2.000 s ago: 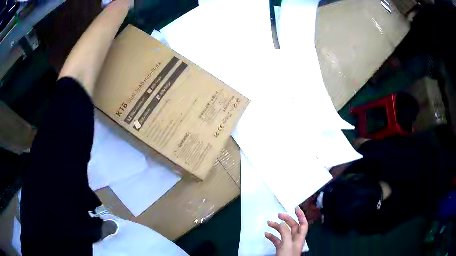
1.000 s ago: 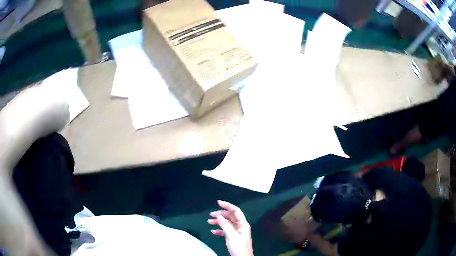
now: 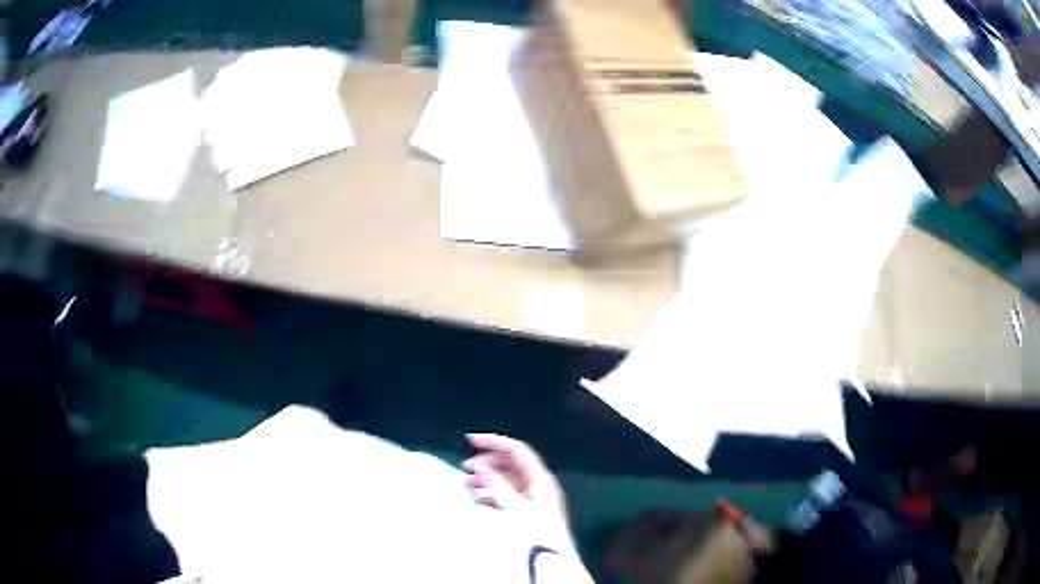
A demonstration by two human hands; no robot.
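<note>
A brown cardboard carton (image 3: 661, 137) with dark print bands lies on the bench, printed face up, blurred. White foam sheets (image 3: 787, 285) lie to its right and hang over the near bench edge. More flat white sheets (image 3: 496, 183) show at its left, partly covered by it. Two groups of white pieces (image 3: 279, 114) lie further left. My right hand (image 3: 511, 473) is low in the middle, in front of my white top, fingers loosely curled, nothing seen in it. It is away from the bench. My left hand is not in view.
The long bench (image 3: 376, 245) is covered with brown cardboard. A small dark bundle (image 3: 23, 128) lies at its left end. A person in dark clothing (image 3: 844, 530) is at the lower right, blurred, beyond the near edge. Shelving (image 3: 969, 57) stands at the upper right.
The view has swung left, so the carton and sheets appear further right. My left arm has left the carton and its hand is out of view. My right hand remains empty.
</note>
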